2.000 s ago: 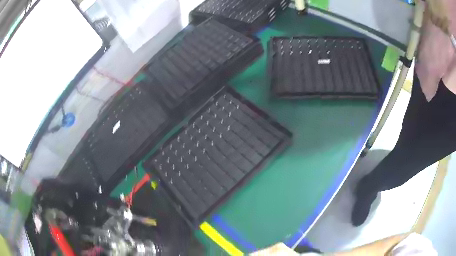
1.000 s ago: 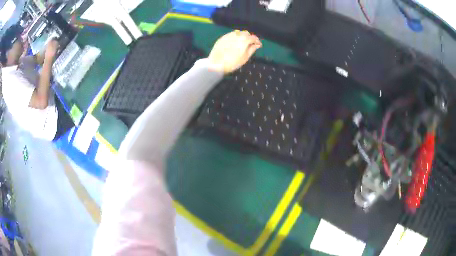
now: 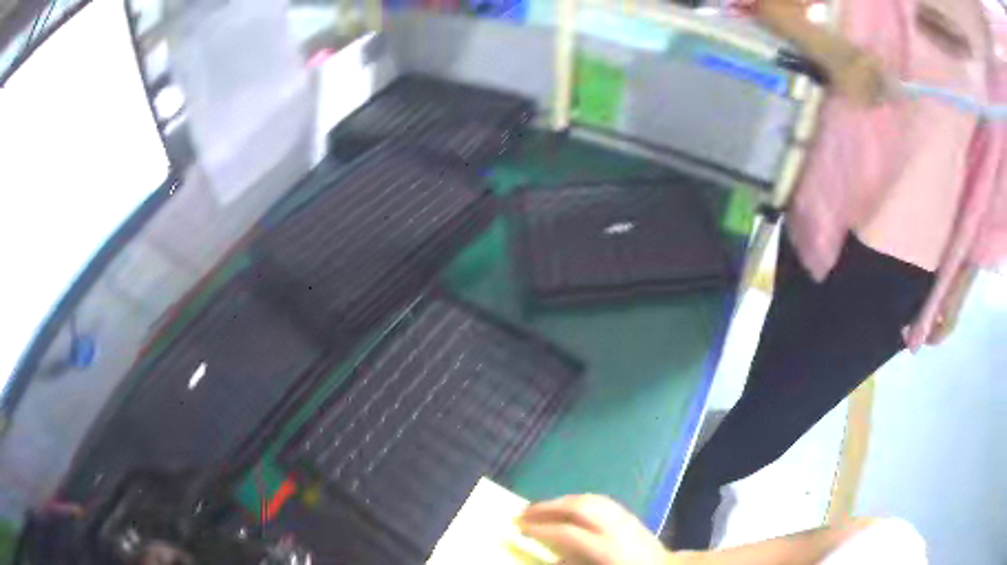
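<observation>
A pale yellow-white paper sheet point(image 3: 477, 528) is at the bottom centre, over the front edge of a black component tray point(image 3: 442, 381). My right hand point(image 3: 591, 532) comes in from the lower right, with its fingers closed on the sheet's right side. The hand is blurred and cut off by the bottom edge. The tray has rows of small light dots in its left part. The test fixture point(image 3: 166, 535) is dark, blurred and partly cut off at the lower left. My left hand is not in view.
Black stacked trays point(image 3: 375, 237) run along the back left, one with a white label. Another labelled tray point(image 3: 629, 248) lies behind on the right of the green mat. A bright monitor point(image 3: 72, 166) is at the left. A person point(image 3: 872, 221) stands beyond the bench's right edge.
The view swung left, then back right. My left hand, over the tray one second ago, is out of view. My right hand, at the bottom edge two seconds ago, now holds the paper sheet.
</observation>
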